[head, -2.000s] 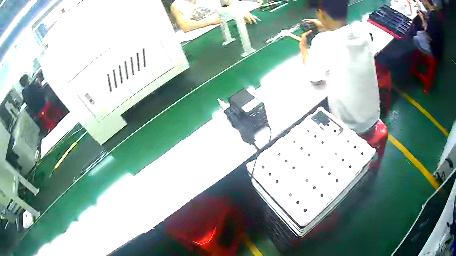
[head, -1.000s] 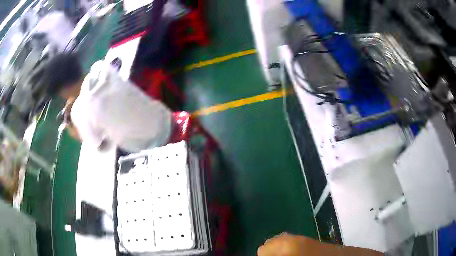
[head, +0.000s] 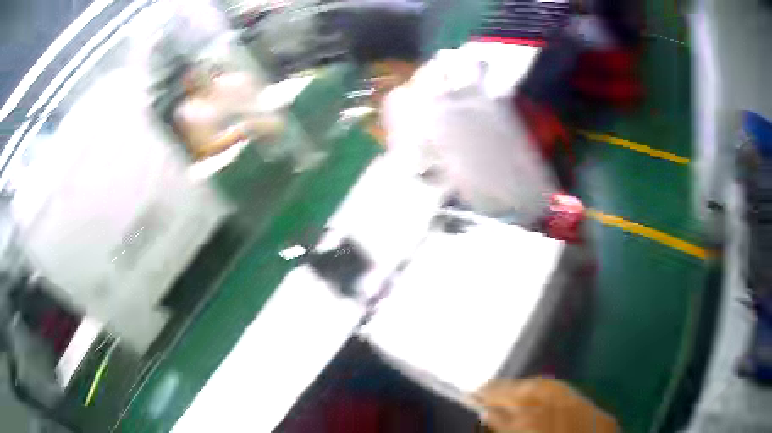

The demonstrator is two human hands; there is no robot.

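The view is strongly blurred. One bare hand (head: 546,408) shows at the bottom edge, right of centre, and is cut off by the edge; it looks like my right hand. It is near the lower right side of the white tray stack (head: 465,296). Its fingers are blurred, and I cannot tell if it holds anything. My left hand is not in view. A black boxy device (head: 343,264) stands on the white bench covering (head: 262,359), left of the tray stack.
A person in a light top (head: 482,152) sits on a red stool (head: 565,216) behind the trays. Another person (head: 220,118) is across the green conveyor (head: 228,292). A white machine (head: 110,194) stands at left. Yellow floor lines (head: 647,231) and blue equipment (head: 756,254) are at right.
The view has swung right and then partly back left, so the bench and white machine show again. The hand still shows at the bottom, now closer to the trays in the picture.
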